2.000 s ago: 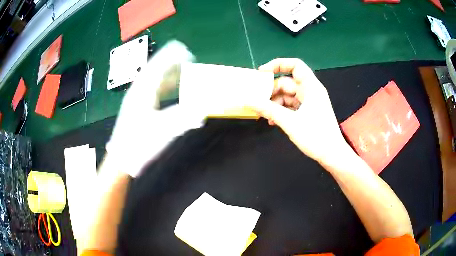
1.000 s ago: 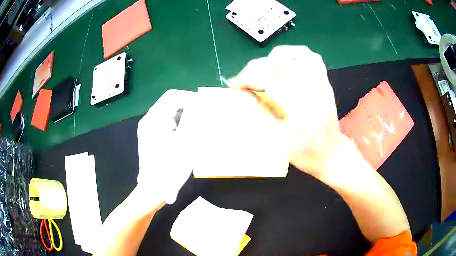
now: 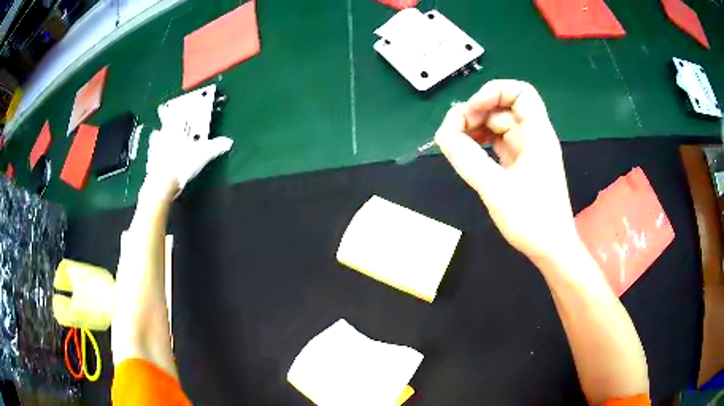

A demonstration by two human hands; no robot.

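My gloved left hand (image 3: 176, 158) is at the near edge of a white-based box (image 3: 190, 111) lying underside up on the green belt. Its thumb points right; the fingers overlap the box, and whether they grip it I cannot tell. My bare right hand (image 3: 508, 151) is raised over the belt's near edge, thumb and forefinger pinched on a small clear sticker (image 3: 426, 147) that sticks out to the left. A cream label stack (image 3: 399, 247) lies curved on the black mat between my arms. A white label sheet (image 3: 354, 365) with a yellow corner lies nearer me.
Another upturned box (image 3: 429, 49) lies on the belt (image 3: 302, 95), with red foam pads (image 3: 222, 46) and a black box (image 3: 116, 146). A red sheet (image 3: 627, 231) lies right. A yellow roll (image 3: 84, 295), scissors handles (image 3: 82, 354) and dark plastic wrap (image 3: 32, 277) are left.
The label stack has been put down on the mat. My left hand has let go of it and moved left to the box. My right hand now holds a clear sticker.
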